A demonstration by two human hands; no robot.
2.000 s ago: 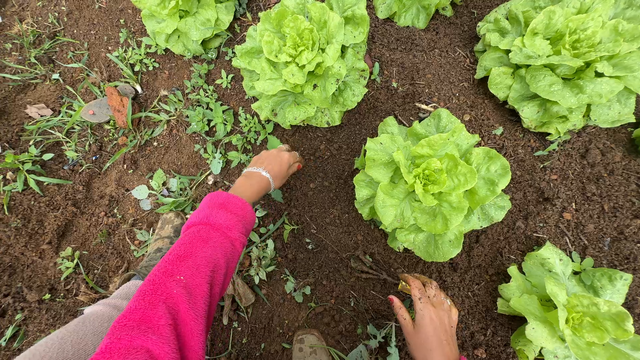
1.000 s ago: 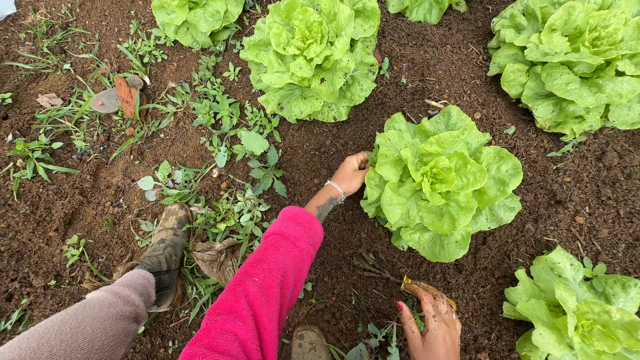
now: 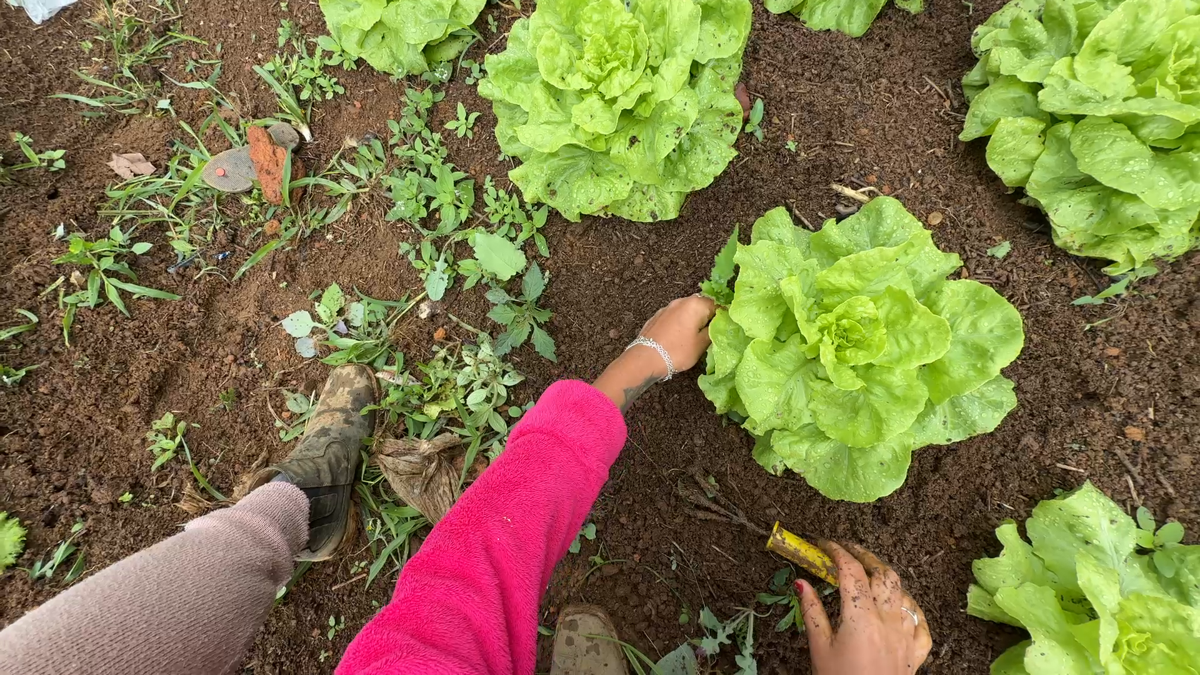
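Note:
My left hand point(image 3: 682, 333), with a silver bracelet at the wrist, reaches to the left edge of a green lettuce head point(image 3: 858, 347). Its fingers are closed on a small leafy weed point(image 3: 723, 269) that shows just above them; the fingertips are partly hidden by lettuce leaves. At the lower right, my right hand point(image 3: 872, 614) has soil on its fingers and rests around the yellow handle point(image 3: 802, 553) of a small hand cultivator. The thin, soil-covered tines point(image 3: 717, 511) lie on the brown soil, pointing left toward the ground between both hands.
More lettuces stand at the top point(image 3: 619, 103), upper right point(image 3: 1106, 131) and lower right point(image 3: 1102, 591). Low weeds point(image 3: 441, 197) grow along the left side. A muddy boot point(image 3: 330, 459) stands there, near a reddish stone point(image 3: 270, 166) and a dry leaf point(image 3: 422, 473).
My left hand has moved right from the weeds between the lettuces to the left edge of the middle lettuce. My right hand stays low by the yellow handle, which shows more now.

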